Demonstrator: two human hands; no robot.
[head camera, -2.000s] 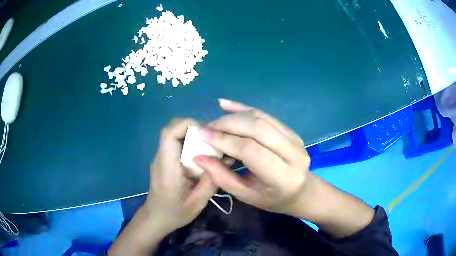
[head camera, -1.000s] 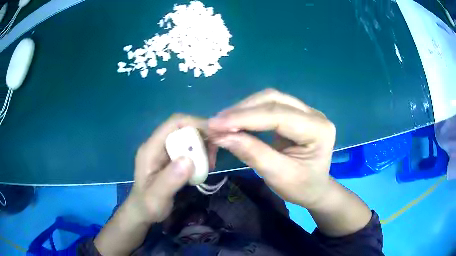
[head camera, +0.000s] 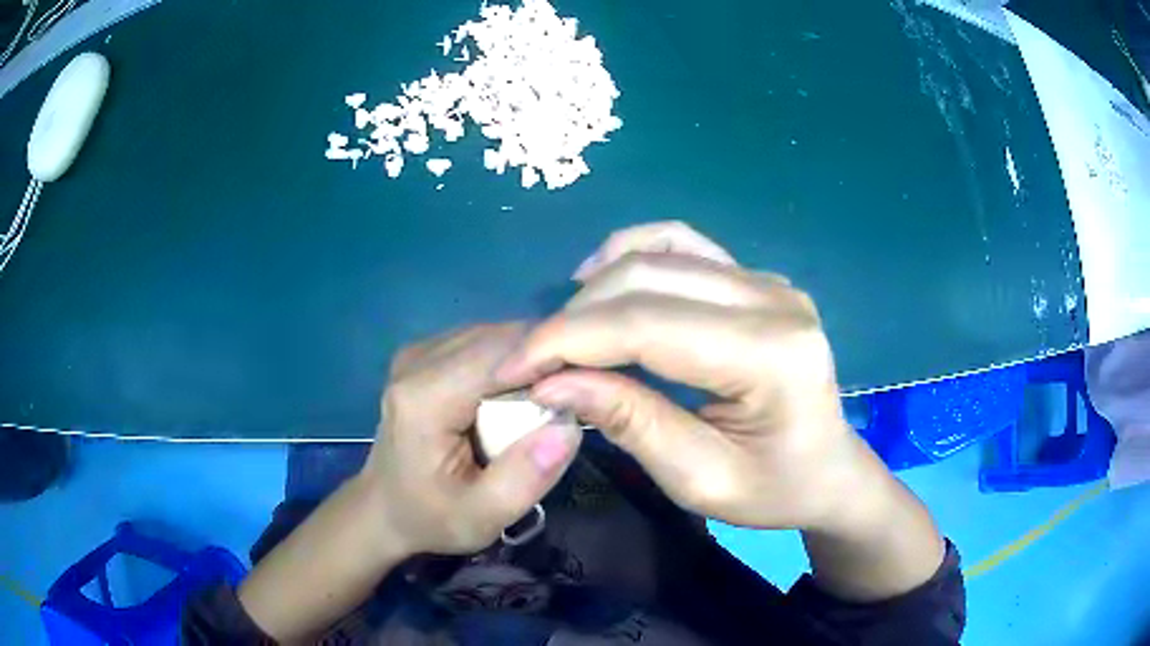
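My left hand holds a white device body near the table's front edge. Fingers cover most of it. A short loop of its white cord hangs below. My right hand is at the device's upper end, thumb and forefinger close together and touching it. Whether a small plug is between those fingertips cannot be seen. A heap of tiny white plugs lies on the dark green table, with loose ones spread to its left.
Another white device with a cord lies at the far left, near the pale rail. A white sheet covers the right end. Blue stools stand beyond the front edge, one at lower left.
The device was tilted with its dark hole showing; it is now mostly enclosed by my left hand. My right fingertips have come onto it. The view has shifted, moving the heap rightwards.
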